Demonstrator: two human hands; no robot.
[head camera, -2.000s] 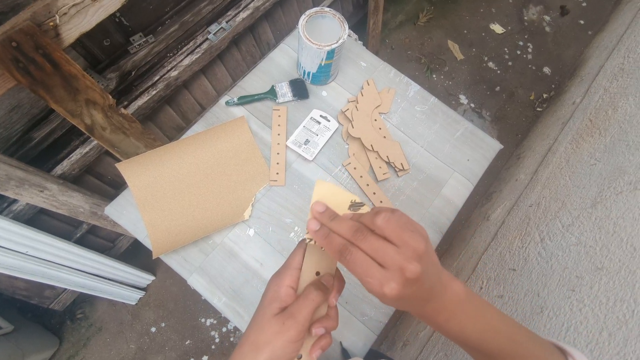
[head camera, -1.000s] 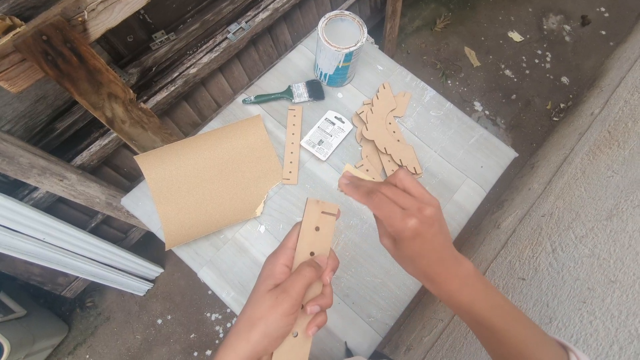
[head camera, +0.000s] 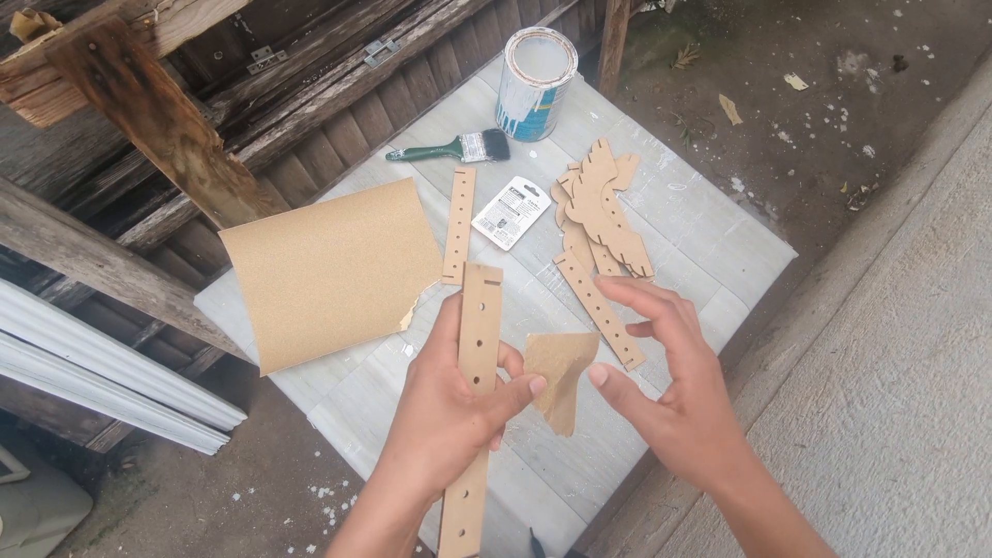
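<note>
My left hand (head camera: 457, 395) is closed around a long flat strip of thin brown board with a row of holes (head camera: 481, 333). A small torn piece of sandpaper (head camera: 559, 380) sits at its thumb tip; whether fingers behind pinch it is hidden. My right hand (head camera: 670, 380) is just right of that piece, thumb and fingers apart, holding nothing. Ahead of it on the table lie another holed strip (head camera: 597, 310) and a pile of scalloped, slotted board pieces (head camera: 608, 209). A third strip (head camera: 459, 225) lies beside a large sandpaper sheet (head camera: 333, 271) with one torn corner.
On the grey plank-patterned table (head camera: 697, 256) stand an open paint can (head camera: 535, 85), a green-handled paintbrush (head camera: 449, 149) and a white blister card (head camera: 511, 213) bearing writing. Weathered timber (head camera: 163, 124) and white corrugated panels (head camera: 108, 372) are at the left, a rough concrete surface (head camera: 876, 387) at the right.
My right hand held the small sandpaper piece against the strip's end, then lifted it off. Now the piece is at my left thumb and my right hand has let go.
</note>
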